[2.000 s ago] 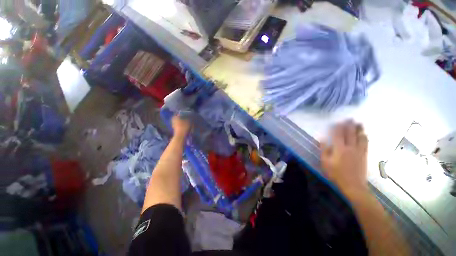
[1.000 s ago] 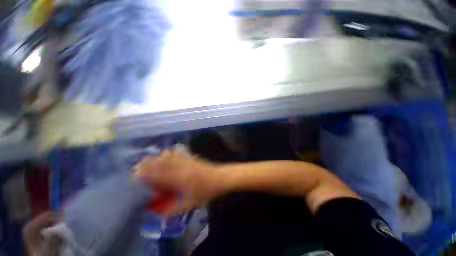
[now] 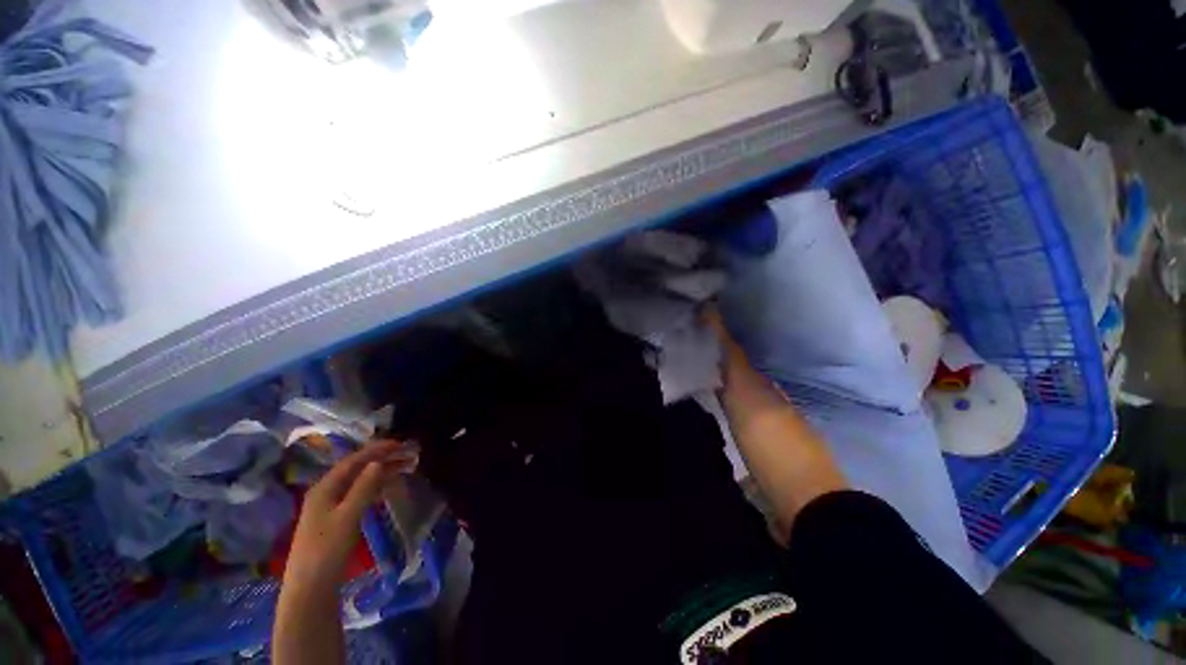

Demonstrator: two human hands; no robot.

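Note:
My left hand [image 3: 351,491] is over the left basket, fingers bent together, with a pale strip [image 3: 407,457] at the fingertips. My right arm reaches between my lap and the right basket. The visible part of my right hand [image 3: 721,340] is at a crumpled grey-lilac cloth [image 3: 657,279] by the table edge; its fingers are hidden, so its grip cannot be told. Light-blue cut panels [image 3: 813,305] lie folded over the near side of the right basket, beside my right forearm.
The blue right basket [image 3: 1086,351] also holds white discs [image 3: 978,413] and purple cloth. The left basket [image 3: 117,624] holds pale scraps and red cloth. The table's ruler-marked edge [image 3: 429,266] crosses above my lap. A blue strip bundle [image 3: 52,182] lies on the table at left.
The view has swung right, bringing the right basket fully into sight. My right hand has moved from the left scraps to the grey-lilac cloth. The large blue-grey cloth near my left hand no longer shows there.

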